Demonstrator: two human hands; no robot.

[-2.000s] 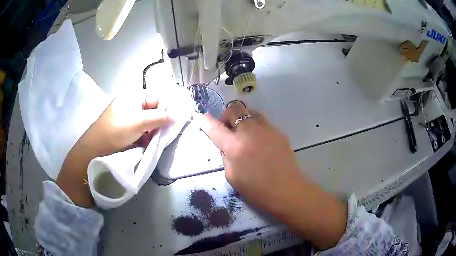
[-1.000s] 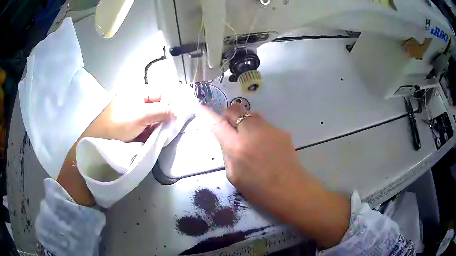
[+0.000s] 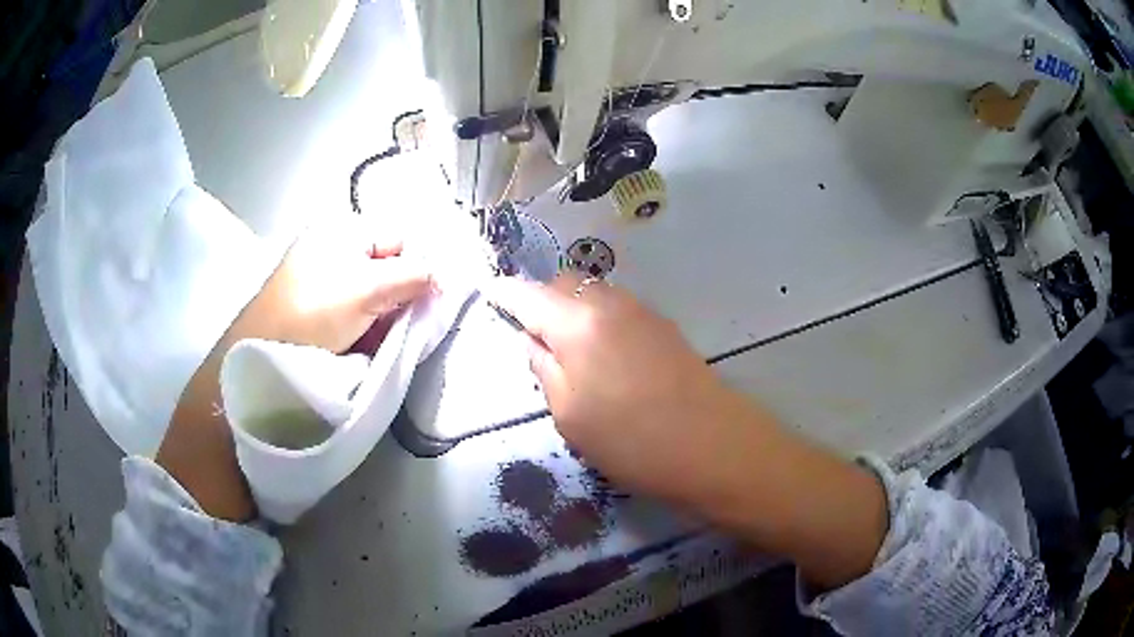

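Note:
A white garment piece (image 3: 305, 454) runs from a rolled loop at the left up to the presser foot area, where lamp glare washes out its edge. My left hand (image 3: 336, 292) pinches the cloth just left of the needle, with fingers partly lost in glare. A wider white cloth part (image 3: 131, 261) spreads left of my left wrist. My right hand (image 3: 609, 355) is right of the cloth, with a thin dark pointed tool (image 3: 507, 316) between its fingers. The tool's tip is at the cloth edge near the foot.
The machine head (image 3: 796, 44) spans the top, with a cream ribbed knob (image 3: 639, 195) above my right hand. A slim black tool (image 3: 996, 284) lies at the right. Dark stains (image 3: 502, 550) mark the table's front. A pale bin with white cloth is below right.
A thin dark tool now shows in my right hand; its finger no longer points straight at the cloth. The right fingers have drawn back slightly. The view has shifted slightly. The left hand still holds the cloth.

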